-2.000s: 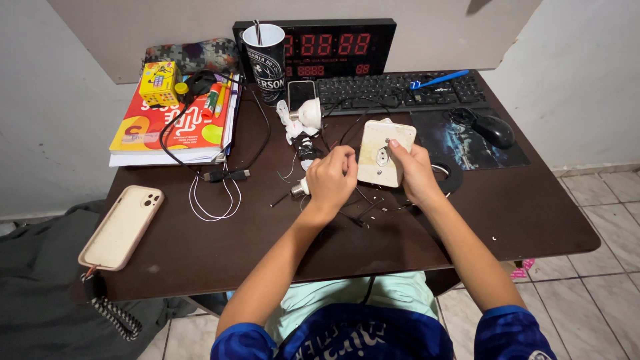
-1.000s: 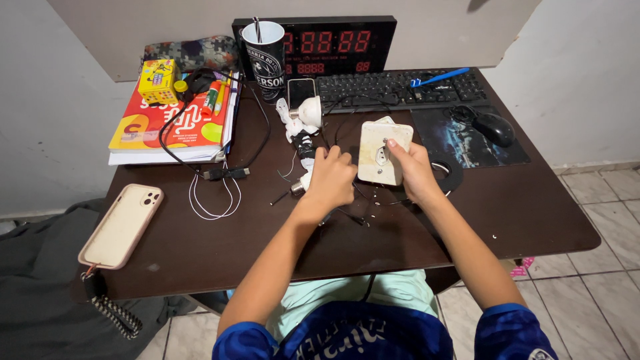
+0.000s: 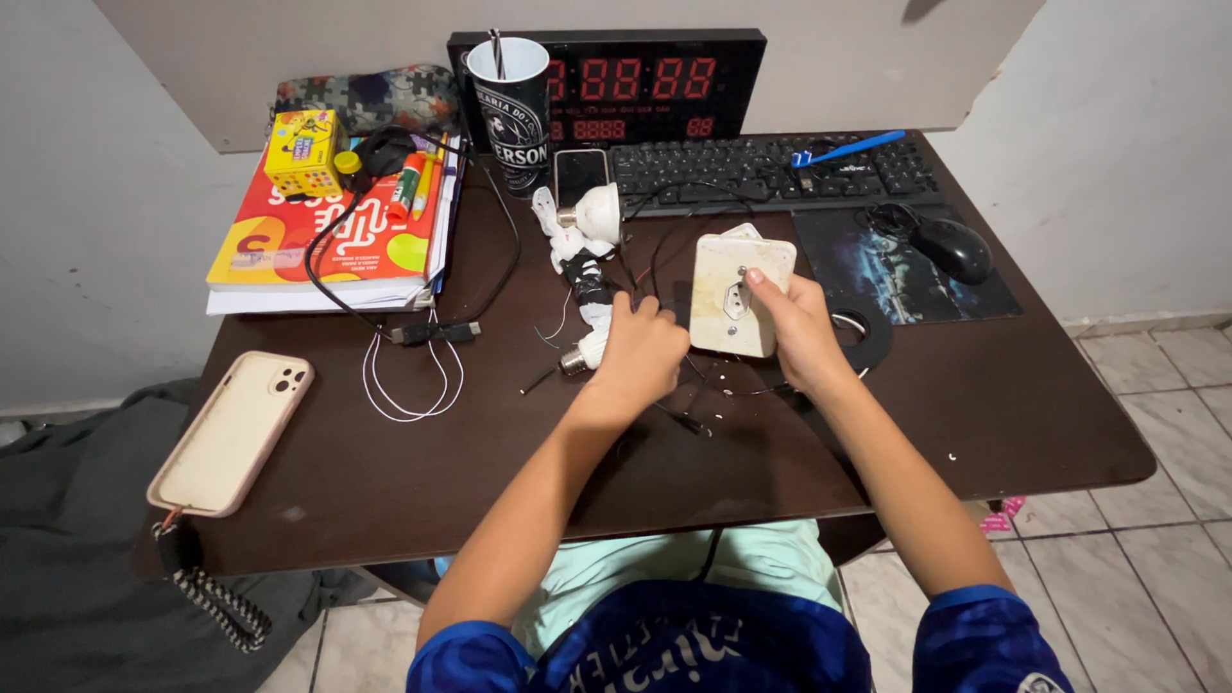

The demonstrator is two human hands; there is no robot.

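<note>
A worn off-white wall socket plate (image 3: 714, 308) is upright in my right hand (image 3: 804, 332), thumb on its face near a screw; another pale plate shows behind its top edge. My left hand (image 3: 640, 351) is down on the desk with curled fingers, beside a white lamp base with a metal screw cap (image 3: 580, 356); whether it grips anything is hidden. Above lie a white bulb (image 3: 599, 214) and a bundle wrapped in white plastic and black tape (image 3: 585, 277). Thin black wires (image 3: 707, 371) and small scraps lie between my hands. A roll of black tape (image 3: 874, 345) lies by my right wrist.
Behind are a keyboard (image 3: 693, 164) with a blue toothbrush (image 3: 847, 149), a phone (image 3: 581, 173), a cup (image 3: 510, 125) and a digital clock (image 3: 664, 82). A mouse (image 3: 948, 250) is at right. Books (image 3: 289, 250), a cable (image 3: 515, 241) and a phone case (image 3: 231, 433) are at left.
My left hand has moved away from the socket plate, down and left toward the lamp base. My right hand still holds the plate in about the same place.
</note>
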